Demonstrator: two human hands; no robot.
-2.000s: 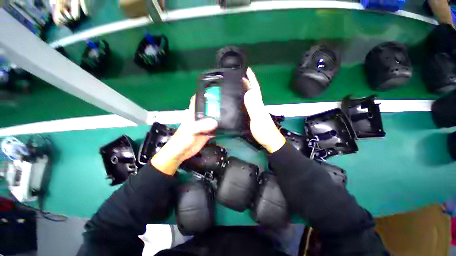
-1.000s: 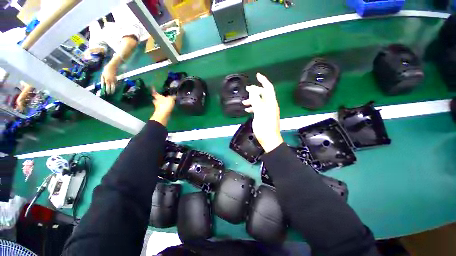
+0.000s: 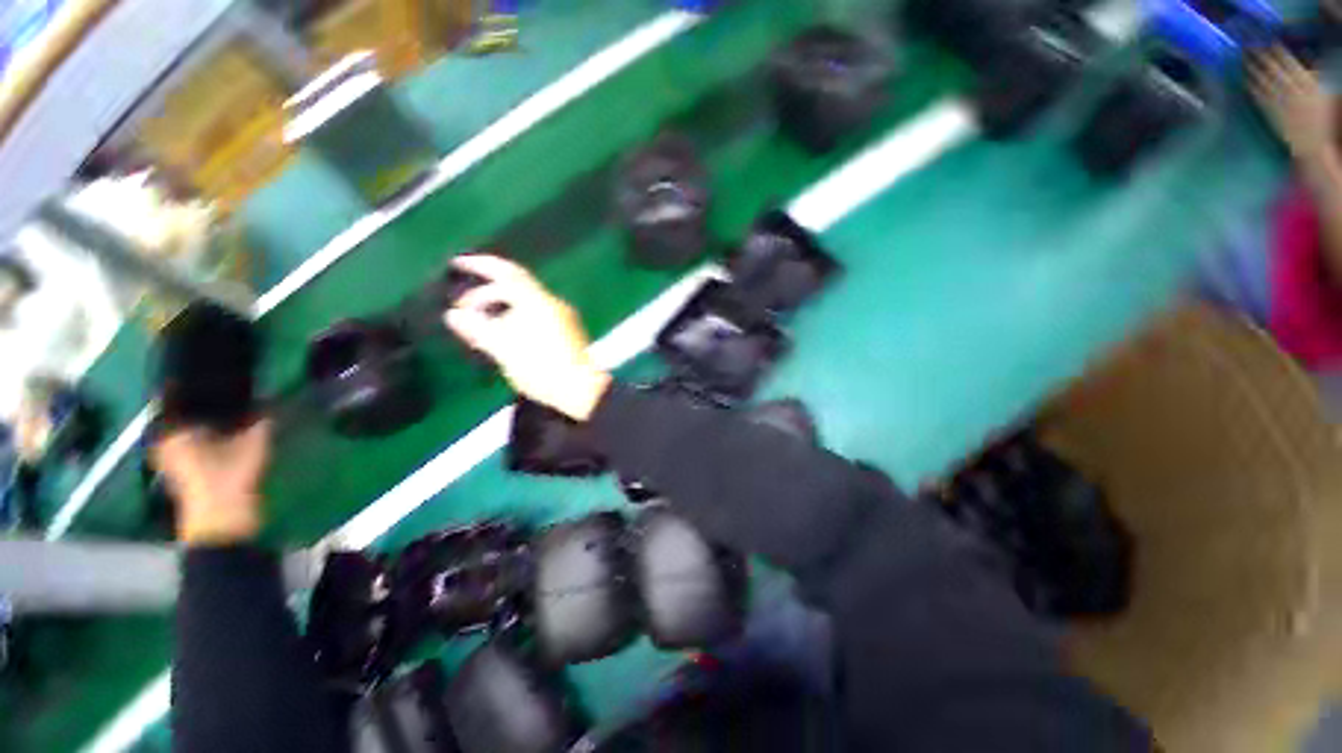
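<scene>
The picture is blurred by motion. My left hand (image 3: 217,474) is at the left with its fingers around the lower part of a black rounded unit (image 3: 209,361). My right hand (image 3: 518,331) is over the green conveyor, fingers curled beside a small dark part (image 3: 468,283); whether it grips it is unclear. Another black unit (image 3: 364,375) stands on the conveyor between my hands. Black back covers lie on the near bench, some dome up (image 3: 583,586), others with the inside showing (image 3: 459,577).
More black units (image 3: 662,199) stand along the conveyor (image 3: 545,191). A large brown carton (image 3: 1236,486) at the right has black shells (image 3: 1045,522) in it. Another person's hand (image 3: 1295,103) is at the upper right, and a blue bin (image 3: 1200,30) is near it.
The view has turned to the right, bringing the carton in. The unit held in both hands earlier was released. My left hand has moved from the conveyor row and now has a black unit.
</scene>
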